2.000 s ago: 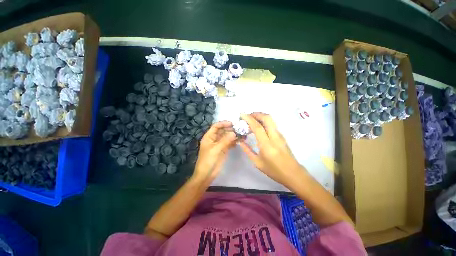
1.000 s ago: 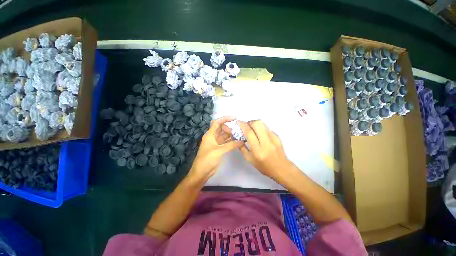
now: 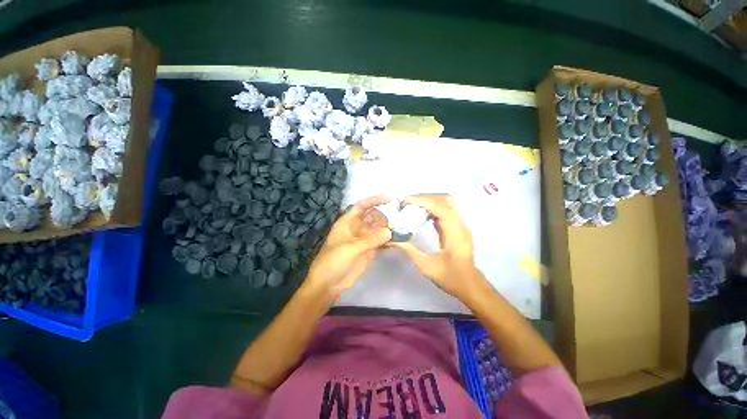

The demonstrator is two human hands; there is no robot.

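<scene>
My left hand (image 3: 350, 245) and my right hand (image 3: 445, 245) meet over the white work sheet (image 3: 491, 245). Both hold one white-grey figure (image 3: 406, 217) between their fingertips, with a dark disc (image 3: 400, 235) at its lower side. Whether the disc is fixed to it cannot be told. A heap of dark discs (image 3: 254, 204) lies left of the sheet. Loose white-grey figures (image 3: 315, 119) lie behind the heap. A glue bottle (image 3: 491, 188) with red marking and a blue tip lies on the sheet, its white body hard to make out.
The left cardboard tray (image 3: 138, 131) of jumbled figures rests over a blue crate (image 3: 110, 286) of dark discs. The right cardboard tray (image 3: 614, 303) holds rows of glued assemblies at its far end. A small blue basket (image 3: 468, 352) is by my lap. Purple parts (image 3: 696, 221) lie beyond the right tray.
The figure in my hands has turned, and a dark disc now shows at its lower side. My right fingers have spread a little wider around it.
</scene>
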